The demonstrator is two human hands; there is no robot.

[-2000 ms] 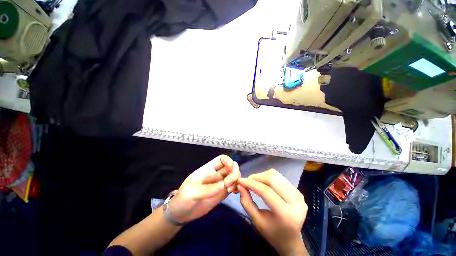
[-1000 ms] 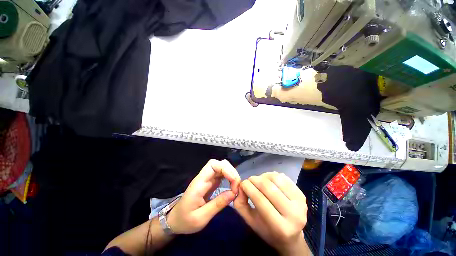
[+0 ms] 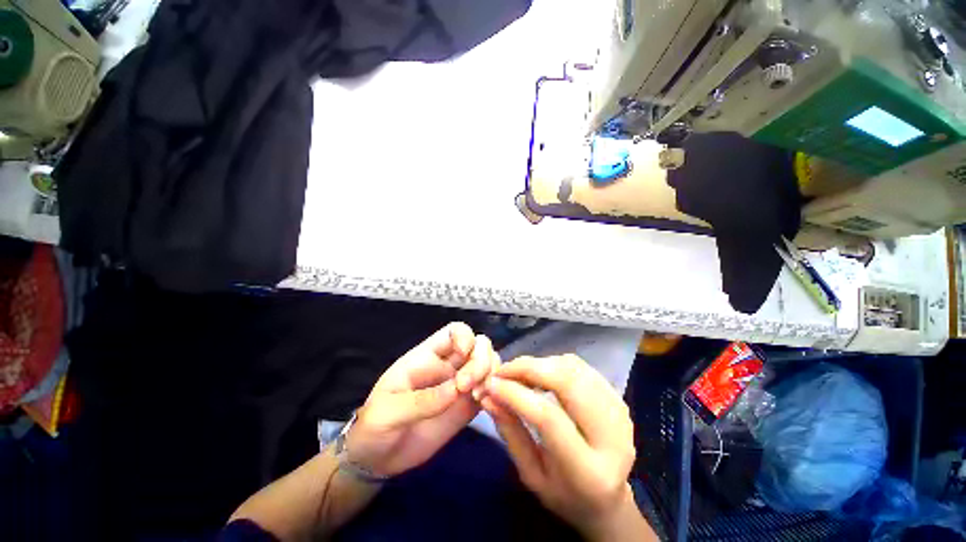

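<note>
My left hand [image 3: 408, 408] and my right hand [image 3: 567, 434] meet fingertip to fingertip above my lap, in front of the table edge. The thumbs and fingers pinch closely together; whether something tiny is between them is too small to tell. A watch or bracelet is on my left wrist. A large black garment [image 3: 196, 159] lies heaped on the left of the white table and hangs over its front edge. A smaller black piece [image 3: 741, 228] lies under the arm of the sewing machine [image 3: 826, 116] and hangs toward the table's front edge.
Green-yellow thread snips [image 3: 809, 277] lie right of the small black piece. A blue part [image 3: 609, 159] is by the needle area. Below right, a dark crate [image 3: 686, 476] holds a lit phone [image 3: 726, 383] and a blue plastic bag [image 3: 824, 439]. Another machine [image 3: 53, 79] stands at left.
Both hands have shifted slightly left and up. The left hand's fingers have opened out from the rounded pinch of a second ago. The fingertips still meet. The phone screen's picture has changed.
</note>
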